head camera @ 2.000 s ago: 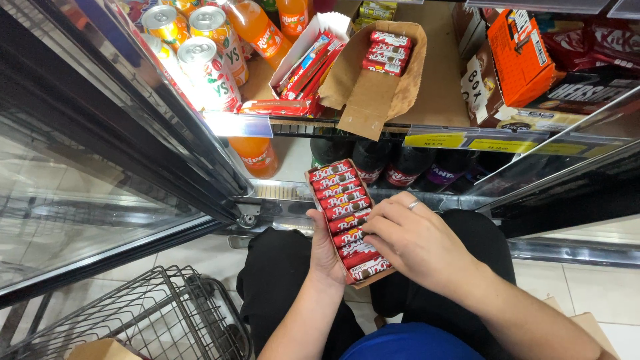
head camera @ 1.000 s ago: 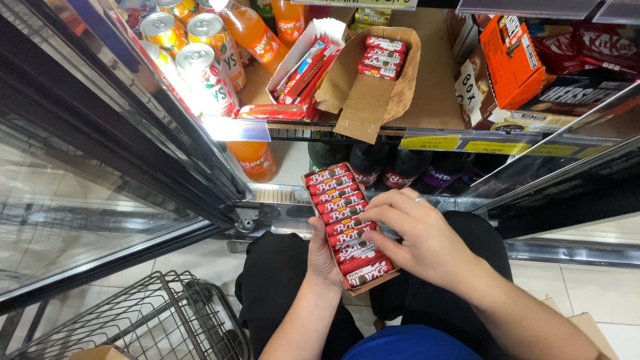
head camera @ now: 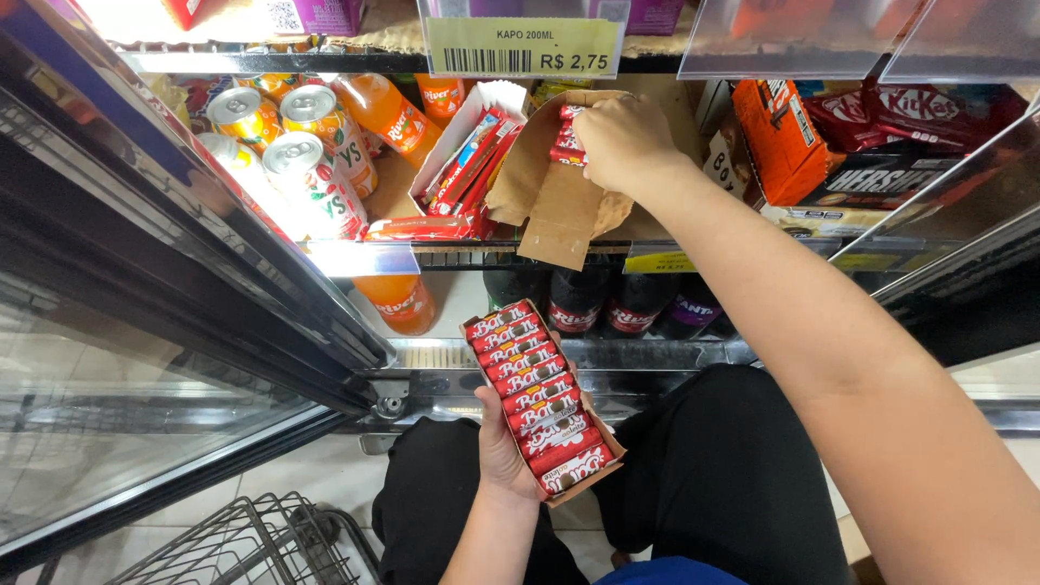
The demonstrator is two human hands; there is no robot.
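Observation:
My left hand [head camera: 505,455] holds a small open cardboard box of red Baton chocolate bars [head camera: 540,394], tilted above my lap. The bars lie stacked side by side across the box. My right hand [head camera: 621,142] reaches into a torn brown cardboard box [head camera: 561,207] on the cooler shelf, its fingers at several red-wrapped bars [head camera: 567,153] there. The fingertips are partly hidden, so whether they grip a bar does not show. Left of that box stands a white carton [head camera: 431,166] with long red-wrapped bars [head camera: 470,166], and more such bars lie flat in front of it.
Drink cans [head camera: 305,175] and orange soda bottles [head camera: 390,118] stand on the shelf's left; a Hershey's box [head camera: 845,166] with KitKat packs [head camera: 918,114] is at right. Dark bottles [head camera: 577,301] stand below. An open glass door [head camera: 122,366] and a wire basket [head camera: 252,544] are at left.
My right hand has left the small box of bars and moved up to the torn cardboard box on the shelf. My left hand still holds the small box. The view has shifted slightly.

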